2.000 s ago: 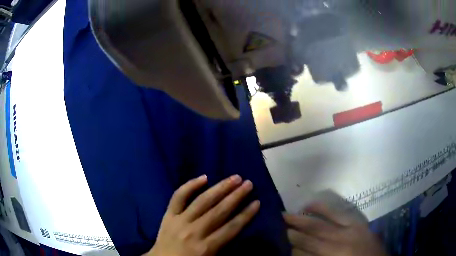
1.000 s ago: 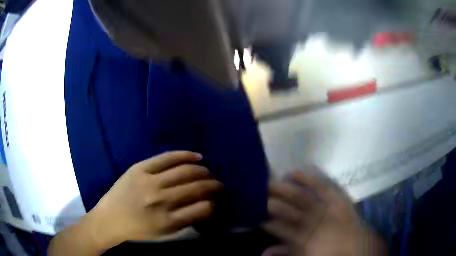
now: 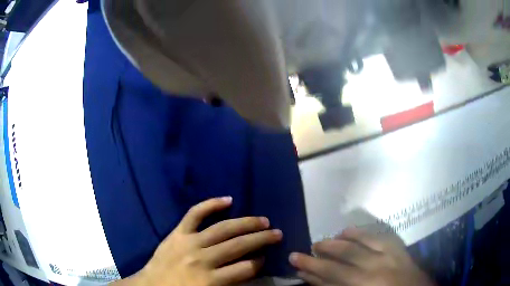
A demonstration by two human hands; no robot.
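Note:
A dark blue cloth panel (image 3: 151, 167) lies lengthwise on the white table and runs under the sewing machine head (image 3: 223, 50). A long fold shows in its left part. My left hand (image 3: 209, 248) lies flat on the cloth near the front, fingers spread and pointing right. My right hand (image 3: 358, 257) is at the cloth's right edge; its fingertips touch or nearly touch the edge, and it is slightly blurred. Whether it pinches the cloth cannot be told. The needle area is hidden behind the machine head.
A dark fitting (image 3: 335, 116) hangs right of the head. A red tape mark (image 3: 407, 116) is on the bed edge, with another red item (image 3: 453, 49) behind. A printed ruler (image 3: 447, 192) runs along the table front. Blue basket parts (image 3: 442, 260) show below at the right.
Since one second ago my left hand has moved right over the cloth and its fingers have spread. My right hand stays by the right edge, slightly lower. The view has shifted.

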